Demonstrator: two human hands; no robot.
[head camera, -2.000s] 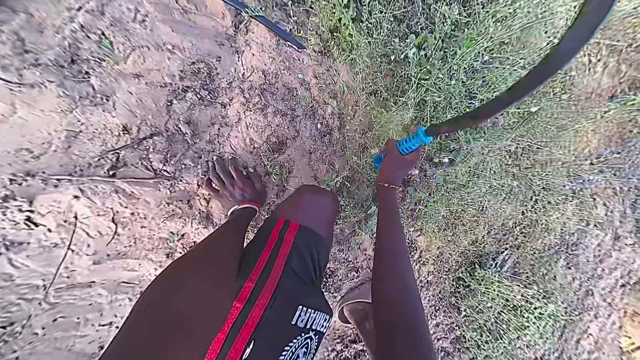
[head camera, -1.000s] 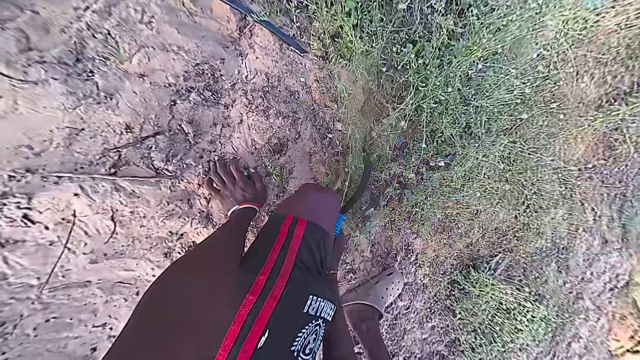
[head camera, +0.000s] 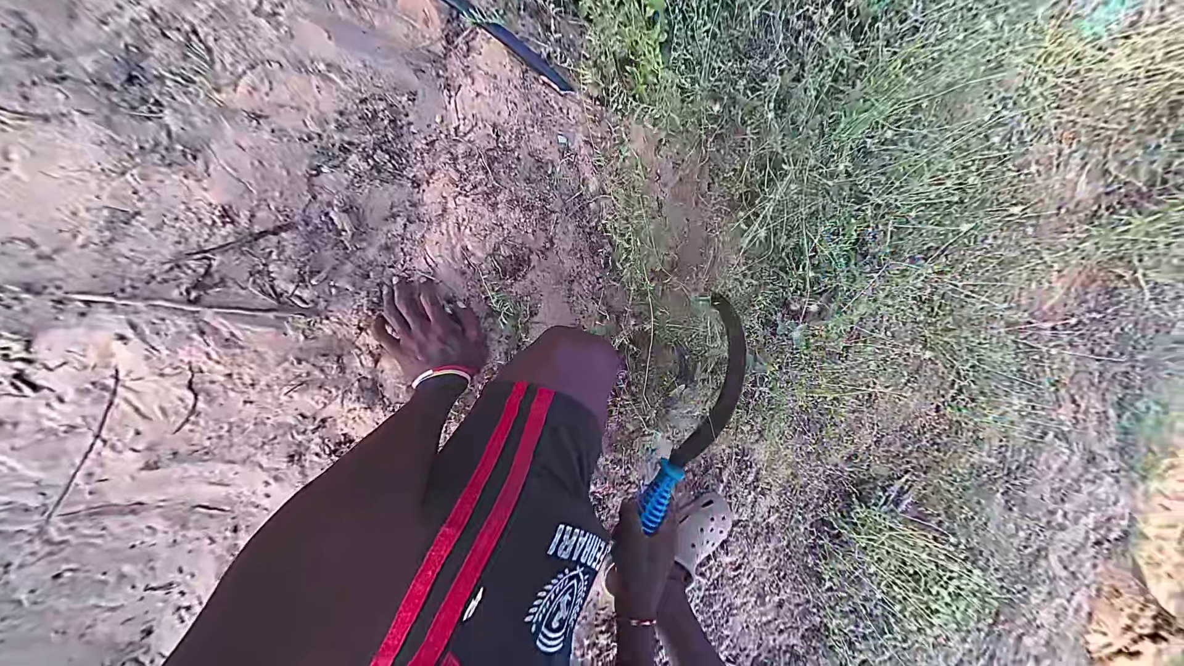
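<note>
A sickle with a curved dark blade (head camera: 731, 379) and a blue ribbed handle (head camera: 660, 496) is held in my right hand (head camera: 642, 555), low in the head view beside my shorts and a pale clog (head camera: 703, 532). The blade curves up over the edge of the green grass (head camera: 832, 185), its tip by some thin stems. My left hand (head camera: 431, 331) rests palm down with spread fingers on the bare soil, left of my bent knee (head camera: 569, 361). It holds nothing, and a light band circles its wrist.
A dark flat strip (head camera: 523, 54) lies on the ground at the top, beside the grass. Dry twigs (head camera: 185, 305) are scattered over the soil at the left. A low tuft of grass (head camera: 916, 564) grows at the lower right, with a pale rock-like lump (head camera: 1133, 610) near the corner.
Two seconds ago the sickle was raised over the grass at the upper right; one second ago it was mostly hidden behind my knee. Now it shows low beside the clog. The left hand has stayed put.
</note>
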